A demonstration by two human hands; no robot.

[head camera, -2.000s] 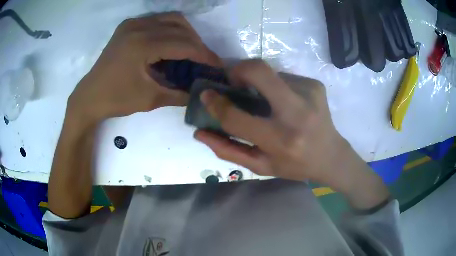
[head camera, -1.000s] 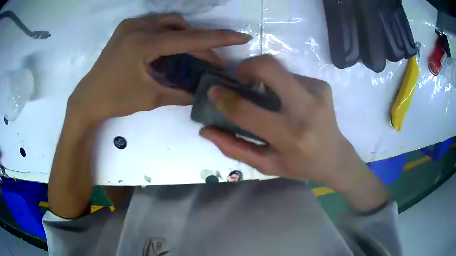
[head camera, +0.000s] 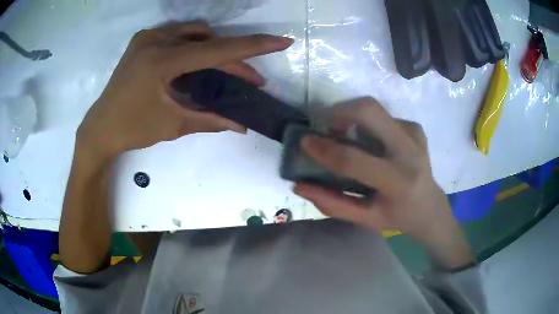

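My left hand [head camera: 153, 92] holds a dark elongated plastic shell [head camera: 239, 101] by its left end, with the index finger stretched out above it. The shell slants down to the right over the white bench. My right hand [head camera: 380, 165] grips a flat grey-green sanding block [head camera: 303, 160], thumb or finger on its top. The block's left edge is at the shell's right end, which is partly hidden behind the block and fingers. The right hand is slightly blurred.
Several dark shells [head camera: 444, 37] lie grouped at the upper right. A yellow utility knife [head camera: 492, 110] and a small red tool [head camera: 532, 58] lie beside them. A translucent round piece [head camera: 18, 119] is at left. The film-covered bench [head camera: 202, 184] ends near my body.
My right hand and the sanding block have moved right and down along the shell, exposing more of it. My left index finger has stretched out. The view has shifted slightly.
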